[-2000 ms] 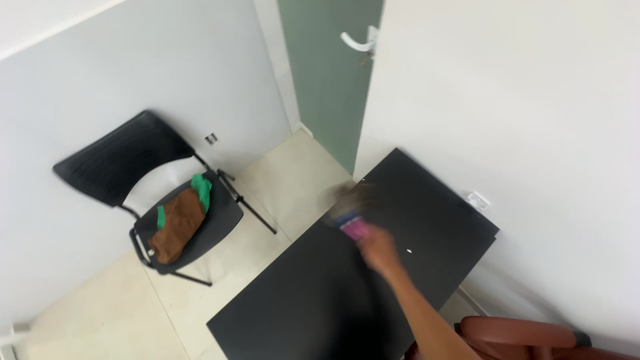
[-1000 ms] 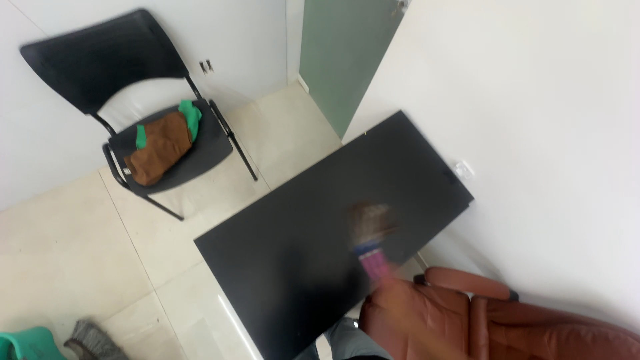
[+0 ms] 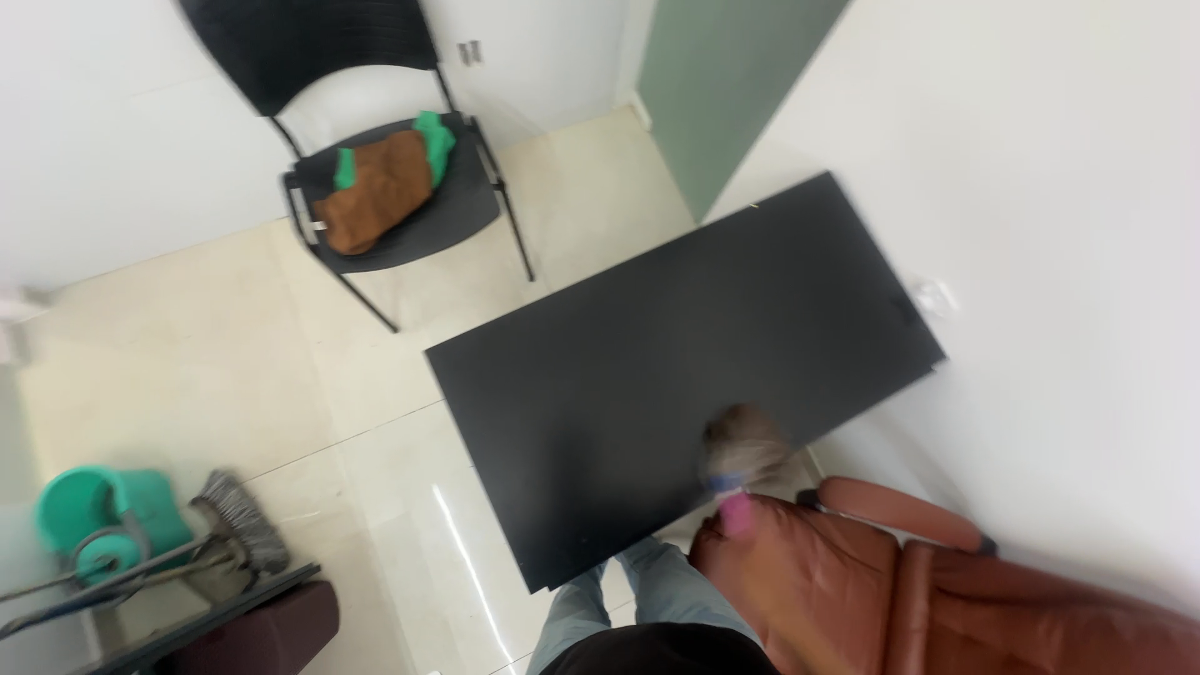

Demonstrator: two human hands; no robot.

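Observation:
A brush (image 3: 743, 448) with brown bristles, a blue band and a pink handle is blurred by motion over the near long edge of the black tabletop (image 3: 647, 328). Blurred too, my right hand (image 3: 750, 539) is closed round the pink handle, with the forearm running down over the brown leather chair (image 3: 816, 581). Whether the bristles touch the tabletop cannot be told. My left hand is out of view.
A black chair (image 3: 459, 220) holds a brown and green cloth (image 3: 384, 187). At lower left stand a green bucket (image 3: 159, 506) and a grey mop head (image 3: 246, 520). A green door (image 3: 722, 84) and white walls lie beyond the table.
My right hand and the brush have moved from over the middle of the tabletop to its near edge. The view has shifted, bringing the bucket and mop more fully into sight.

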